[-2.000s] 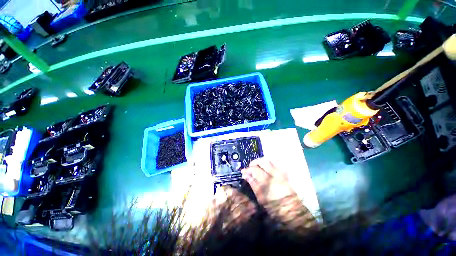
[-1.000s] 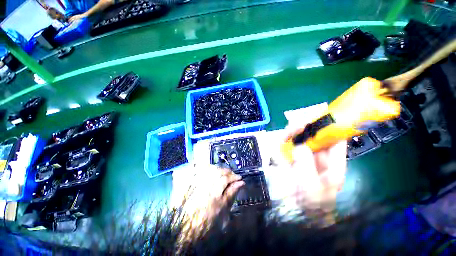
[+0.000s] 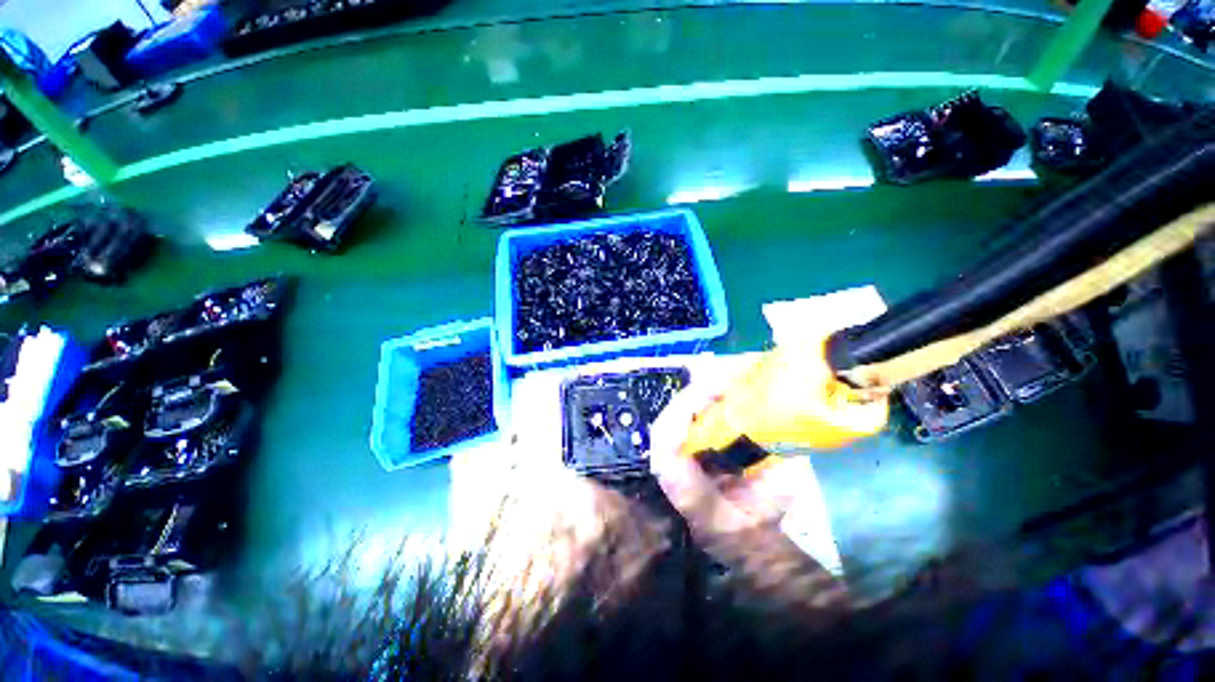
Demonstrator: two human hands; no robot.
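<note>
An open black device housing [image 3: 616, 420] lies on the white work mat [image 3: 540, 400] in front of me; its upper half shows pale spots and wires, its lower half is mostly hidden by my hands. My right hand [image 3: 726, 486] is closed around the yellow-orange electric screwdriver [image 3: 780, 406], whose front end is over the housing's right side; its tip is hidden. My left hand [image 3: 553, 533] is at the housing's lower left, overexposed and partly hidden by hair or blur; its fingers cannot be made out.
A blue bin of black fittings [image 3: 613, 287] stands behind the mat, with a smaller screw bin [image 3: 453, 400] to its left. A black tray of housings [image 3: 160, 426] is at left. Another open housing [image 3: 953, 400] lies at right. Housings [image 3: 316, 207] are spaced along the green belt.
My right hand has brought the screwdriver left and down to the housing from the right. My left hand has shifted slightly lower. Between two and one seconds ago, the right hand took hold of the screwdriver.
</note>
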